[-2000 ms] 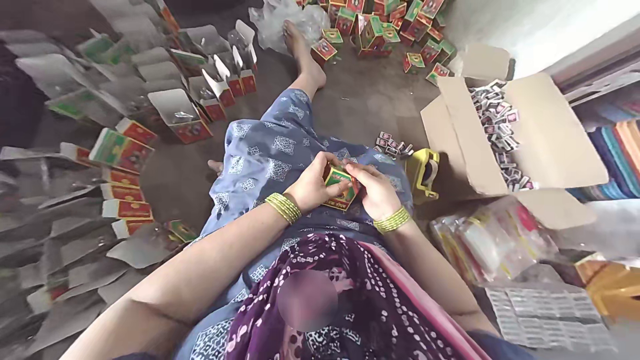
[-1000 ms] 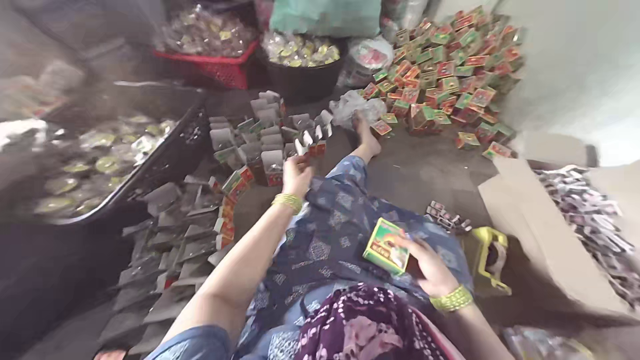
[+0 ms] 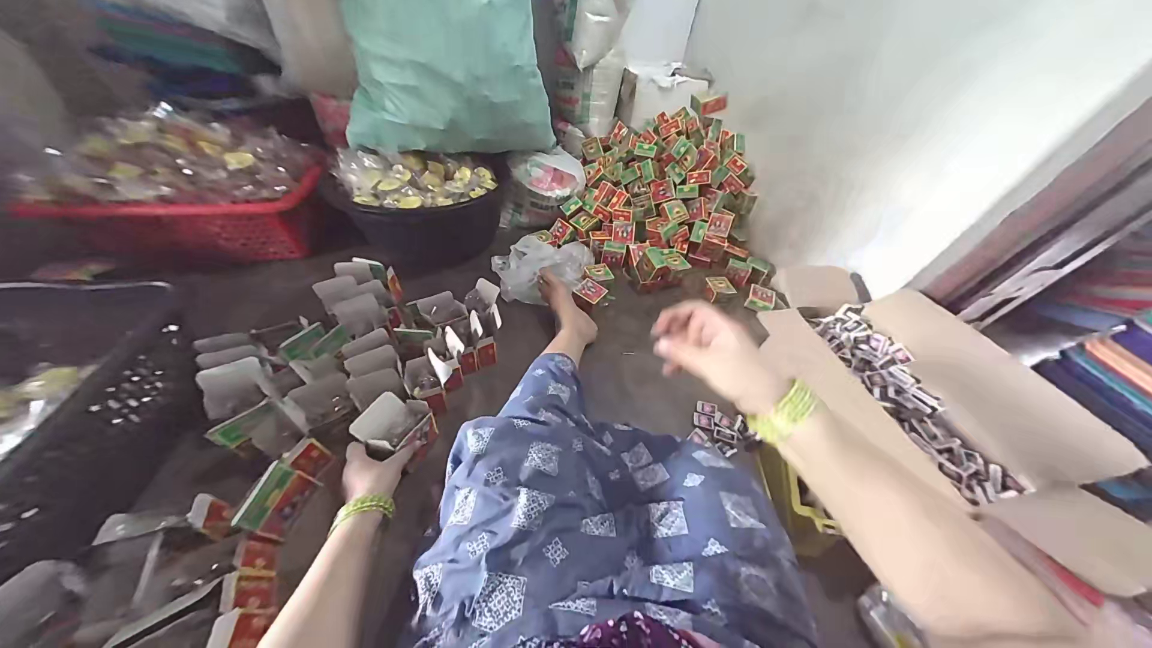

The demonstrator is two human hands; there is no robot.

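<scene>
My left hand (image 3: 373,470) is closed around the lower part of an open-topped cardboard box (image 3: 392,425), red on its outside, at the near end of the rows of similar open boxes (image 3: 319,396) on the floor. My right hand (image 3: 706,346) is raised over the floor beyond my right knee, fingers curled and apart, with nothing seen in it. Beyond that hand lies a heap of closed red and green boxes (image 3: 675,193) against the wall. Several small printed matchbox-like pieces (image 3: 717,426) lie on the floor below my right wrist.
An open carton (image 3: 981,378) full of small printed pieces stands at the right, beside a yellow container (image 3: 796,504). At the left are a black crate (image 3: 108,423), a red basket (image 3: 171,236) and a black tub (image 3: 418,232) of wrapped items. A plastic bag (image 3: 526,268) lies by my foot.
The green and red box held in my right hand one second ago is no longer there, and that hand is now farther forward. My left hand now grips an open box. The view has shifted.
</scene>
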